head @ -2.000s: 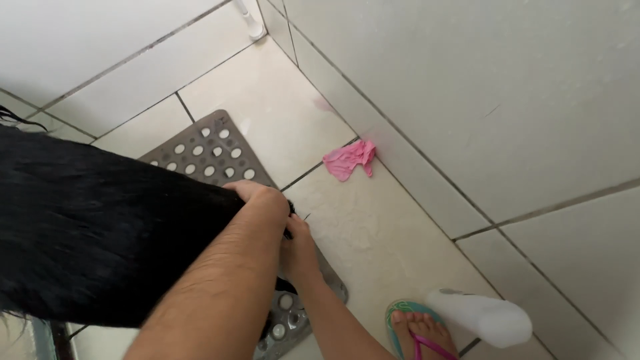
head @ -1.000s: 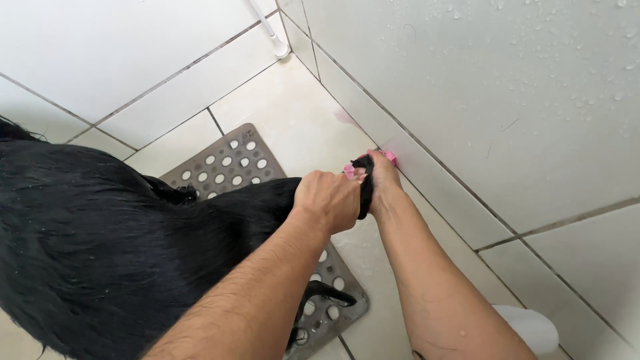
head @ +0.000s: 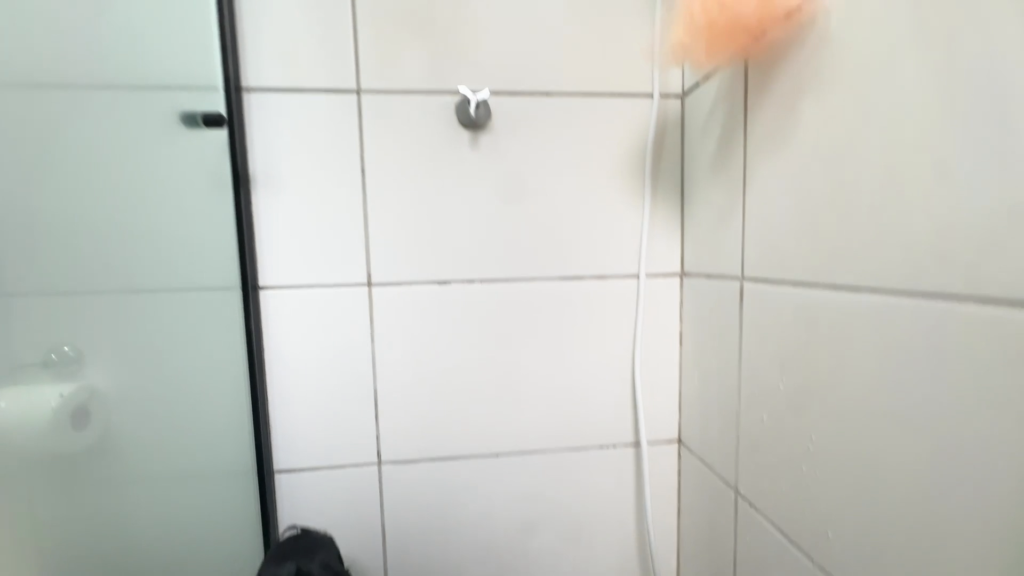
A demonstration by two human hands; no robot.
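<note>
Neither my left hand nor my right hand shows in this view, so what they hold or touch is hidden. At the bottom edge, left of the middle, a small part of the wet-looking black-furred animal (head: 304, 552) shows beside the black frame of the glass panel. A blurred peach-orange thing (head: 744, 28), perhaps a bath puff, is cut off by the top edge near the wall corner. No arm leads up to it from below.
A grey round tap or valve with a white handle (head: 474, 110) sits on the tiled wall. A white hose (head: 638, 344) hangs near the corner. At left stands a frosted glass panel (head: 120, 216) with a black handle (head: 204, 120); a paper roll (head: 48, 412) shows through it.
The view has swung up from the floor to the walls. Both hands, which were around a narrow part of the black animal a second ago, have left the view, as has the perforated mat.
</note>
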